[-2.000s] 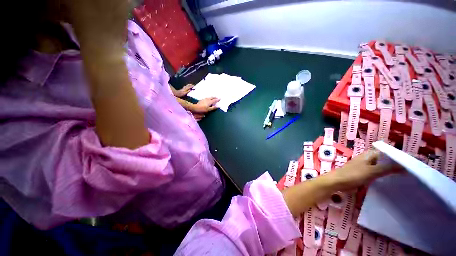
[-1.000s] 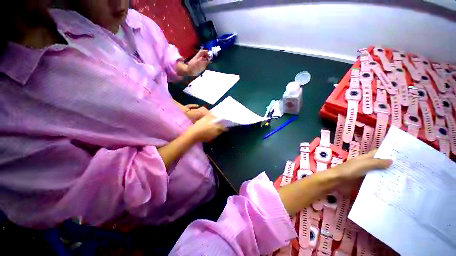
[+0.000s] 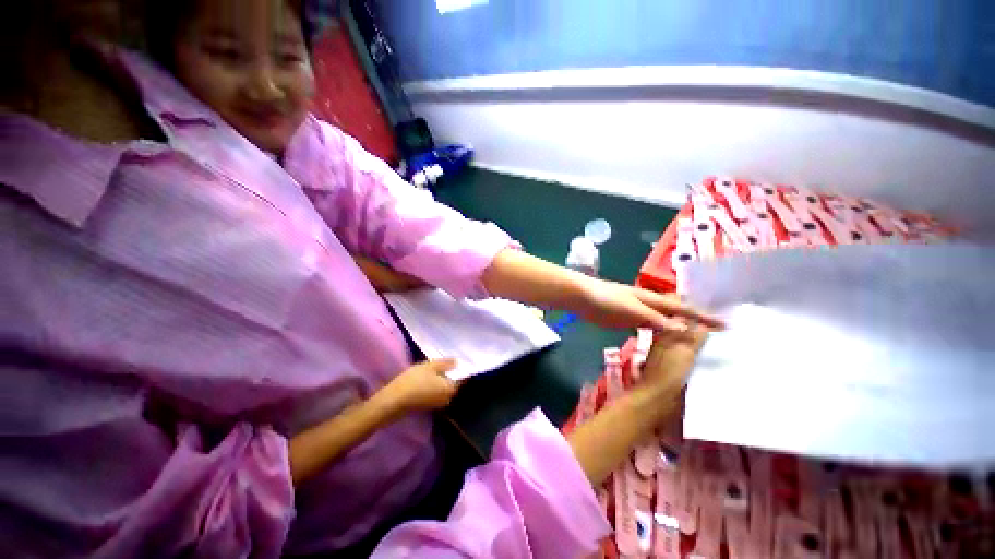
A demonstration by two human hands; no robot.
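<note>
My left hand point(image 3: 671, 366) grips the left edge of a large white paper sheet point(image 3: 840, 349), raised over the trays and blurred. A co-worker's outstretched hand point(image 3: 644, 308) reaches in from the left and meets my hand at the sheet's edge; whether it grips the sheet is unclear. Pink smartwatches point(image 3: 644, 459) lie in rows below and left of the sheet. More watches point(image 3: 753, 207) lie on a red tray point(image 3: 658, 268) behind it. The sheet hides much of both groups. My right hand is not in view.
Two people in pink smocks point(image 3: 218, 284) stand close at left. A co-worker's hand point(image 3: 423, 384) holds another white sheet point(image 3: 480, 333) over the dark green bench point(image 3: 524, 207). A white bottle point(image 3: 583, 253) with open lid and a blue pen point(image 3: 563, 323) lie beyond.
The view has shifted, with more wall showing. My sheet is raised and its near edge turned more level. A co-worker's arm now stretches across the bench to my hand.
</note>
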